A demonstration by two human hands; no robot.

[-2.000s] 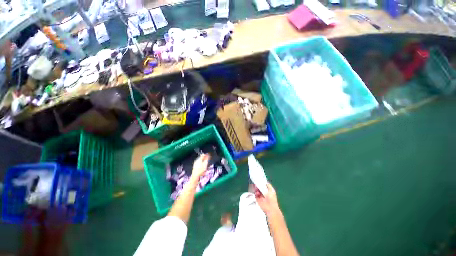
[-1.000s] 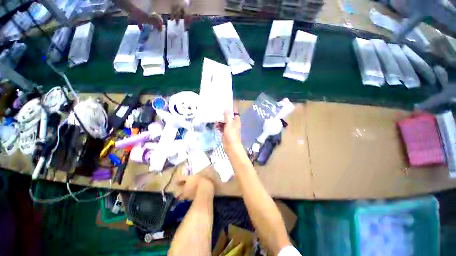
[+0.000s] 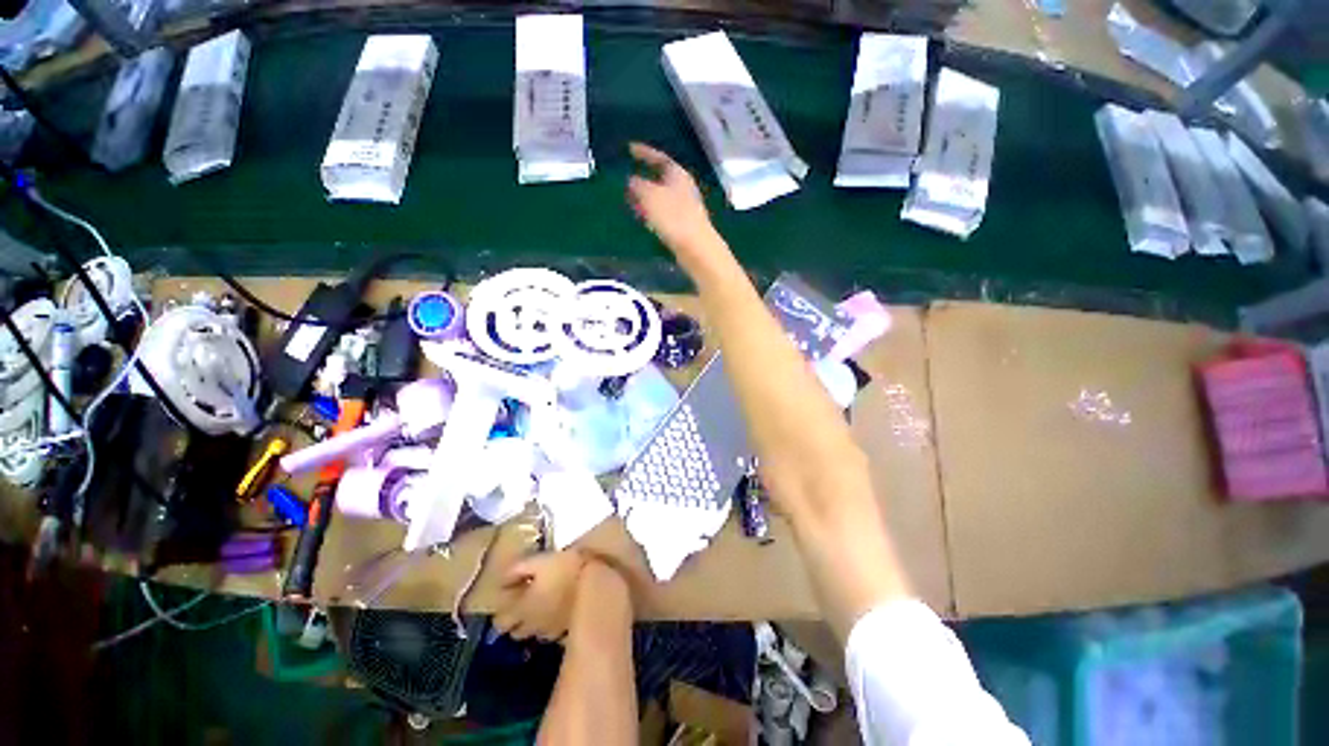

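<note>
My right hand (image 3: 671,204) is stretched over the dark green belt (image 3: 612,233), empty, with its fingers apart. It is between two white printed packets: one (image 3: 554,102) up to its left, the other (image 3: 735,124) to its right. More such packets lie on the belt to both sides. My left hand (image 3: 539,595) is low, at the bench's near edge, with curled fingers; whether it holds anything cannot be told.
The cardboard-covered bench (image 3: 1049,452) bears white rings (image 3: 605,327), purple and white pieces, cables and tools. A pink stack (image 3: 1261,423) sits at the right. Below the bench are a green crate (image 3: 1297,670) at the right and a black mesh item (image 3: 408,663).
My right hand no longer holds the white packet and has moved forward over the belt. The other person's hands at the belt's far side are gone from view. My left hand stays by the bench edge.
</note>
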